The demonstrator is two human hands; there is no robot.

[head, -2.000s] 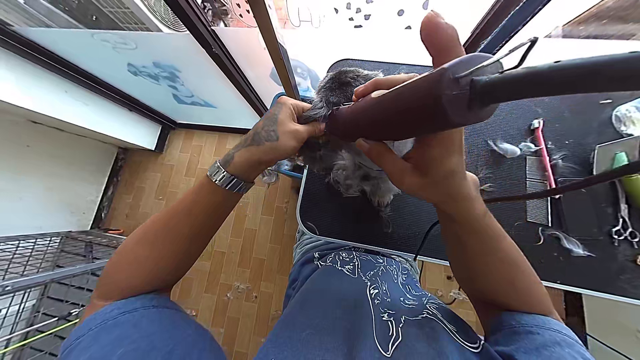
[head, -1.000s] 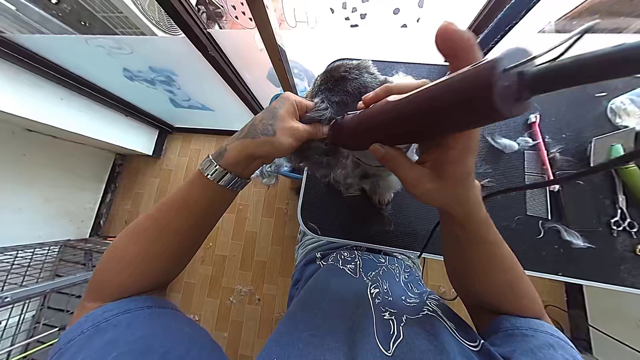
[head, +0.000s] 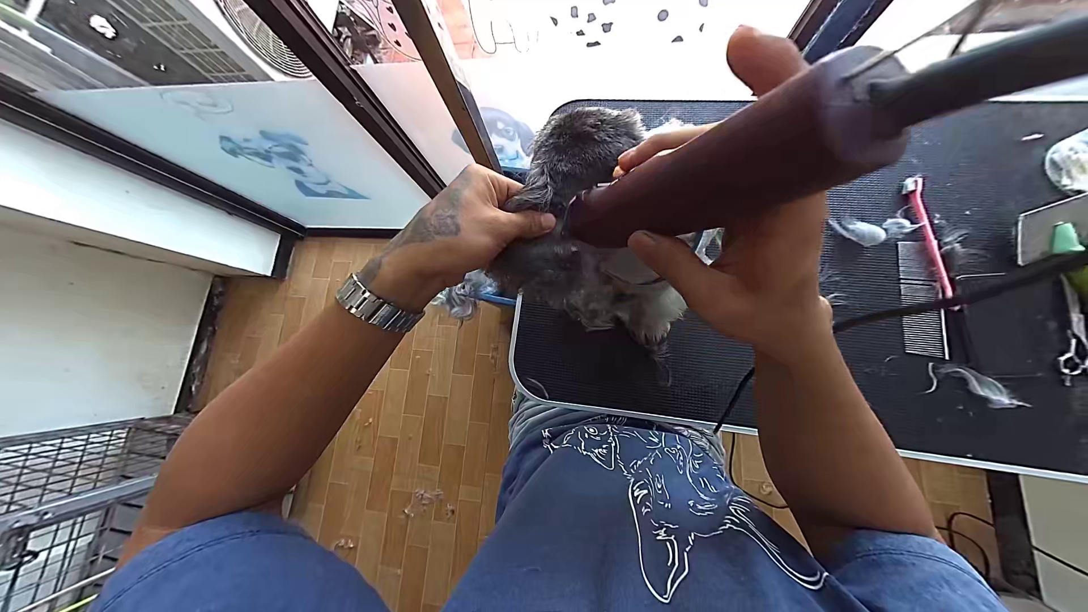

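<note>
A grey, furry dog stands on the black ribbed grooming table, near its left end. My left hand, tattooed and with a metal watch at the wrist, pinches part of the dog's coat or ear; which one I cannot tell. Corded dark electric clippers are in my right hand, their front end against the dog beside my left thumb. The blade is hidden. Fingers of the right hand also reach over to the dog's fur.
Right on the table lie a metal comb, a pink-handled tool, scissors, a green-handled tool and loose fur tufts. The clipper cord crosses the table. Glass panels stand at the left, a wire cage at lower left.
The clippers' rear end has shifted a little, while their front end stays by my left thumb. Both hands keep their holds at nearly the same place.
</note>
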